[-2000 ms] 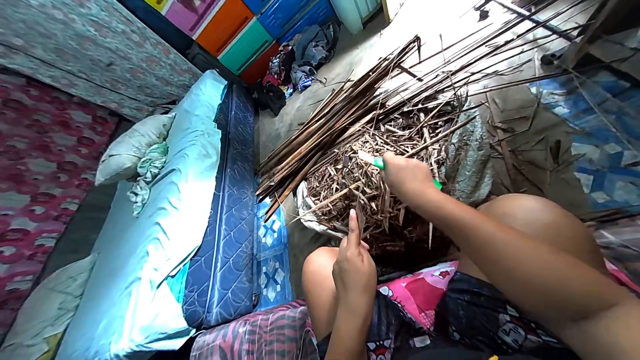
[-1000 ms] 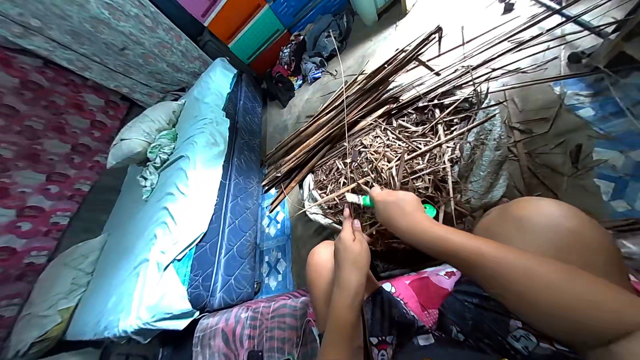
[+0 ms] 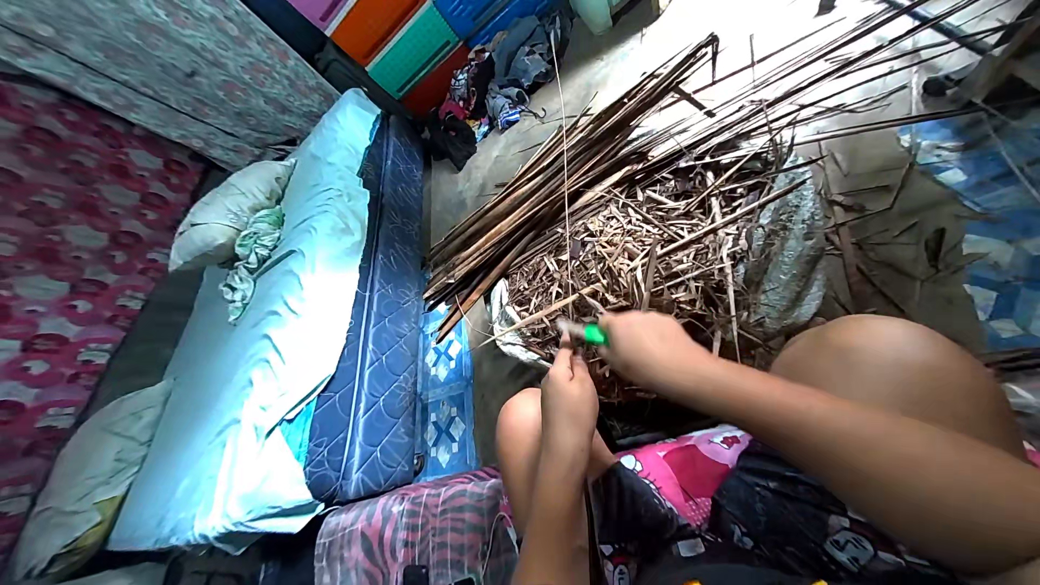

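Observation:
In my right hand [image 3: 650, 349] is a green-handled knife [image 3: 595, 334], its blade blurred and pointing left, close above my left fingertips. My left hand [image 3: 569, 386] pinches a long thin plant strip [image 3: 563, 154], which stands up from the fingers past the blade. Beneath and beyond both hands, a sack [image 3: 792, 244] lies full of short dry shavings [image 3: 617, 236]. A bundle of long brown stalks [image 3: 544, 195] rests across the sack's far left side.
At left stands a bed with a blue mattress [image 3: 378, 325] and a pale sheet [image 3: 301, 309]. Clothes [image 3: 504, 73] lie on the floor by coloured drawers [image 3: 414, 49]. More long sticks [image 3: 845, 73] spread toward the upper right. My bare knees flank the sack's near edge.
Two seconds ago no long strip stood above my left hand; now one does. The knife has come leftward to my left fingertips.

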